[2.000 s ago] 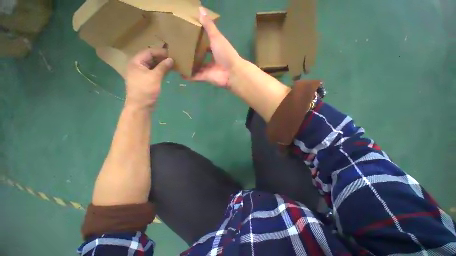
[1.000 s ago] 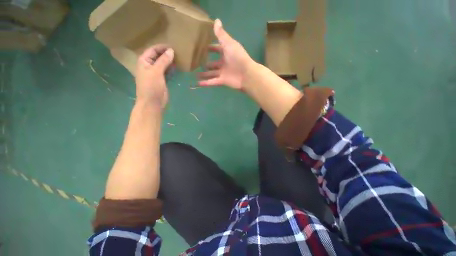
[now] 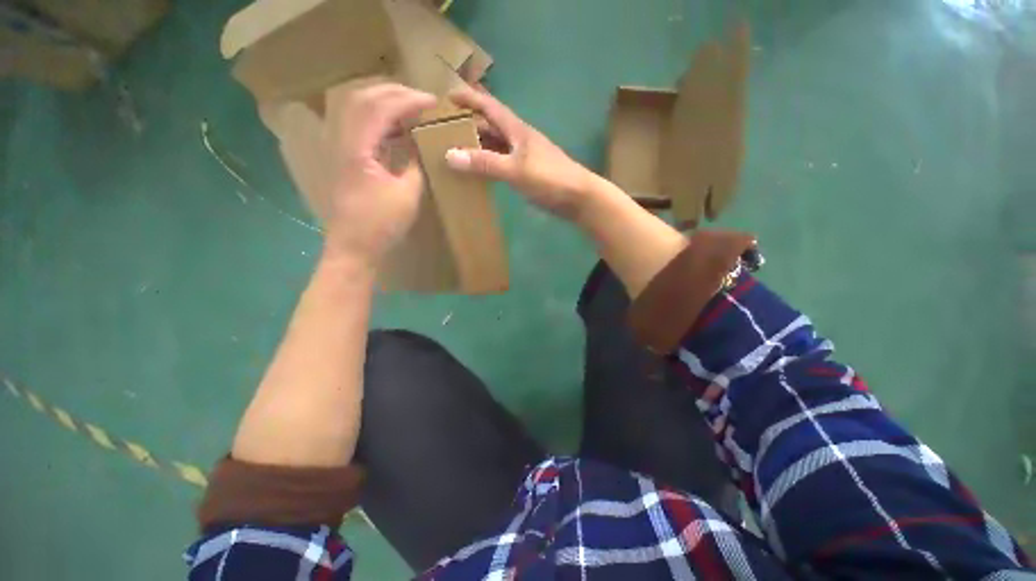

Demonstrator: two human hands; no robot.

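A brown part-folded mailer box (image 3: 471,233) is held in the air at the upper middle. A short folded wall faces me and a long flap hangs towards my knees. Its broad panel with a rounded lobe (image 3: 312,51) spreads to the upper left. My right hand (image 3: 517,159) grips the box at the wall's upper end, thumb on the near face and fingers behind. My left hand (image 3: 375,170) is blurred and lies over the box, fingers curled by the wall's left edge; whether it grips is unclear. It hides the middle of the box.
An open box (image 3: 642,148) with an upright lid stands on the green floor at the upper right. Brown cardboard (image 3: 57,40) lies at the upper left corner. A thin yellowish strip (image 3: 227,170) and yellow-black tape (image 3: 108,440) are on the floor to the left. My knees are below.
The held box has turned, so a folded wall and a long flap now point towards me. My right hand, apart from the box a second ago, now grips it. My left hand has moved slightly over it.
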